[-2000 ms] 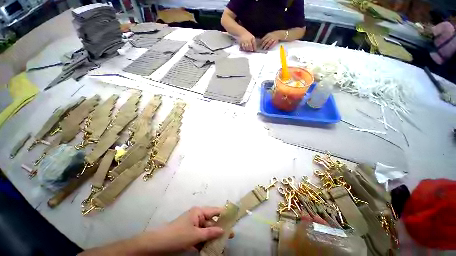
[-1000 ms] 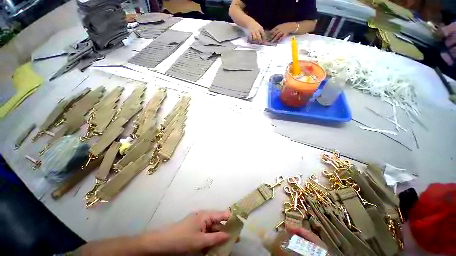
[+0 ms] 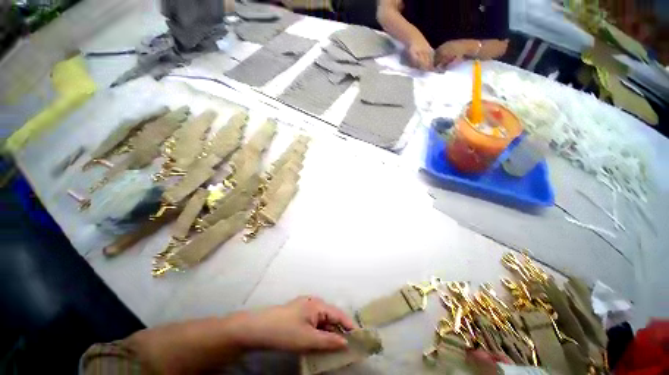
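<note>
My left hand (image 3: 297, 327) comes in from the lower left and pinches a khaki strap piece (image 3: 341, 353) at the bottom centre. A khaki tab (image 3: 387, 308) with a gold snap hook (image 3: 424, 290) lies just beyond my fingertips; whether it joins the held piece is unclear. My right hand (image 3: 482, 357) is almost wholly cut off by the bottom edge. Beside its fingers only the white label of the glue bottle (image 3: 519, 370) shows. A pile of khaki tabs (image 3: 546, 337) with gold hooks lies at lower right.
Overlapping rows of tabs (image 3: 213, 157) and a clear plastic bag (image 3: 121, 198) lie left. A blue tray (image 3: 488, 187) holds an orange-red pot (image 3: 480, 139) and a clear cup (image 3: 524, 156). Grey panels (image 3: 378, 110), white strips (image 3: 587, 139) and a person's hands are opposite. A red bundle (image 3: 645, 351) is lower right.
The view has shifted, so the table's things sit further right or lower. The held strap piece now lies flatter under my left fingers. My right hand and the bottle have dropped mostly out of view.
</note>
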